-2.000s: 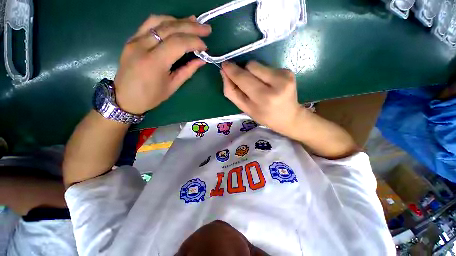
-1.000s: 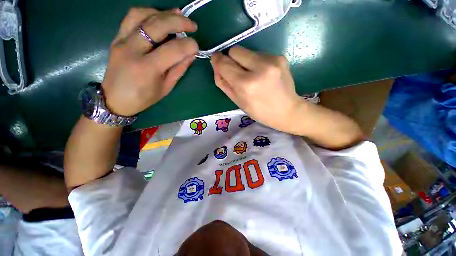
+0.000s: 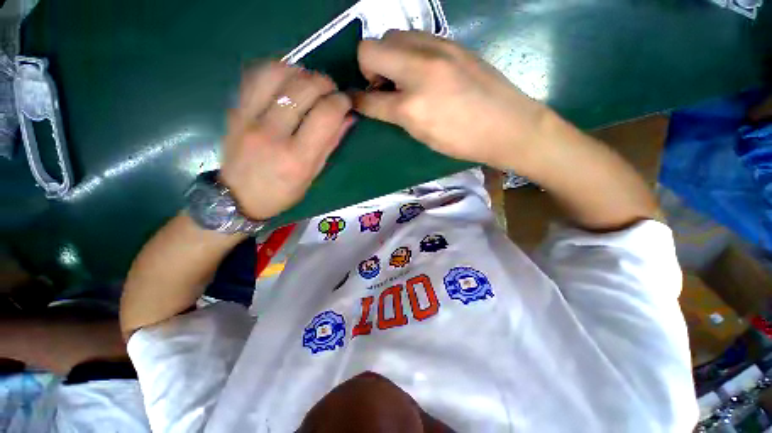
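Note:
A white plastic frame is held above the green bench at the top centre. Its solid rounded end is up and right, partly cut off by the picture's top edge. Its open loop points down and left. My left hand, blurred, with a ring and a watch, is closed on the loop end. My right hand is curled over the frame's near rim, its thumb tip close to my left fingertips. The fingers hide that rim, and I cannot tell if a small part is between them.
Another pale frame lies on the green bench top at the left, beside crinkled clear plastic. Part of a pale piece shows at the upper right. Blue clothing and a carton are at the right.
My right hand has moved up and right along the frame's near side. The frame's solid end has shifted left in view, and my left hand has moved slightly right and down.

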